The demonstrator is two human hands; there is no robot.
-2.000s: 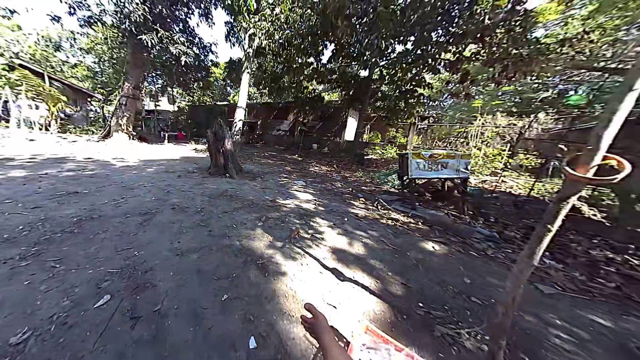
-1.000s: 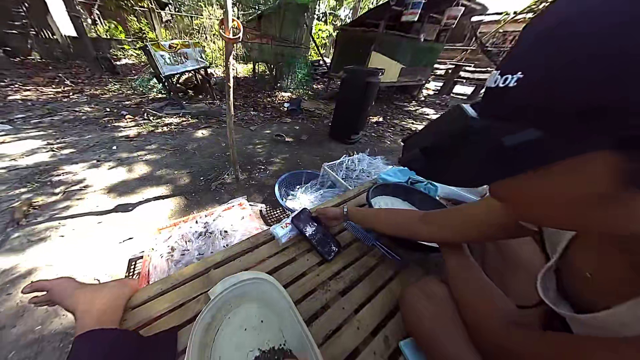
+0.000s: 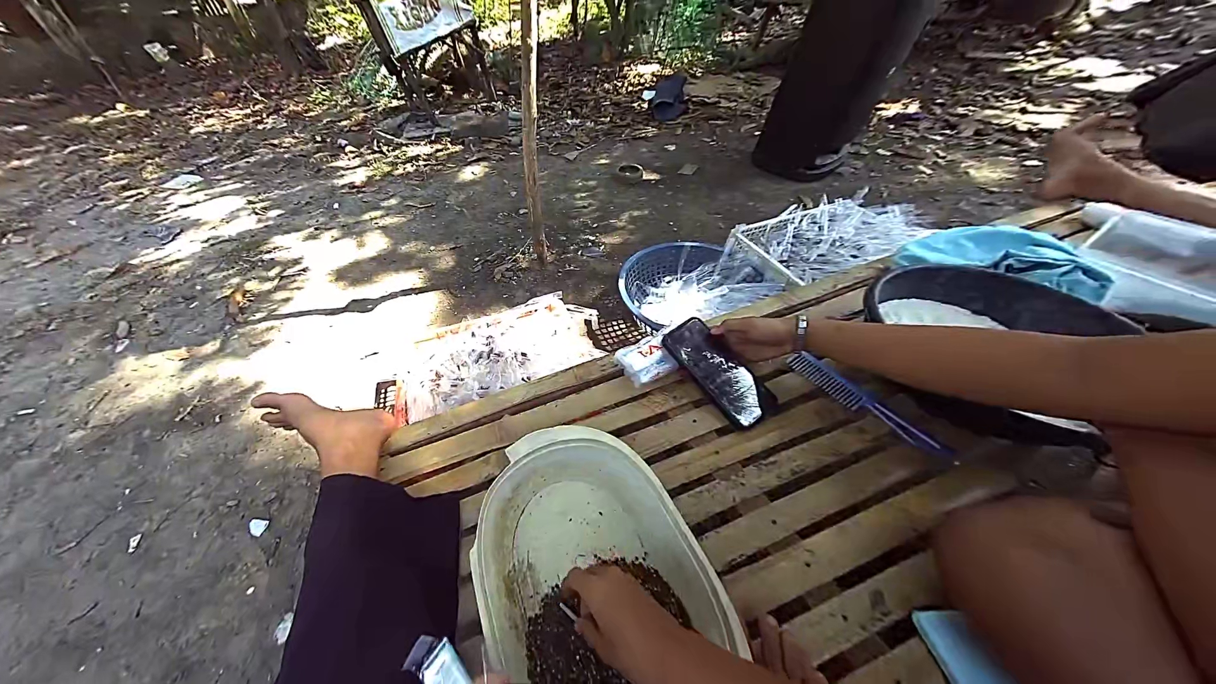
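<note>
A pale oval plastic basin (image 3: 684, 532) stands on the bamboo slats and holds dark, grainy material (image 3: 556, 646). My right hand (image 3: 617, 613) is down in this material, its fingers closed around a thin white piece (image 3: 568, 611). Only a bit of my left hand (image 3: 491, 677) shows at the bottom edge, beside a small clear plastic packet (image 3: 442, 662); its grip is hidden. Another person's hand (image 3: 755, 337) touches a dark phone (image 3: 714, 370) lying on the slats. A blue comb (image 3: 869, 404) lies under that person's forearm.
A bare foot (image 3: 337, 432) rests at the bench's left edge. Beyond the bench are a crate of clear plastic strips (image 3: 503, 351) and a blue basket (image 3: 655, 261). A black basin of white powder (image 3: 936, 313) stands at right, near blue cloth (image 3: 1007, 256). A thin wooden post (image 3: 532, 142) rises behind.
The view has swung down to the bench. My right hand is now visible in the oval basin, where no hand showed a second ago. The other person's hand remains at the phone.
</note>
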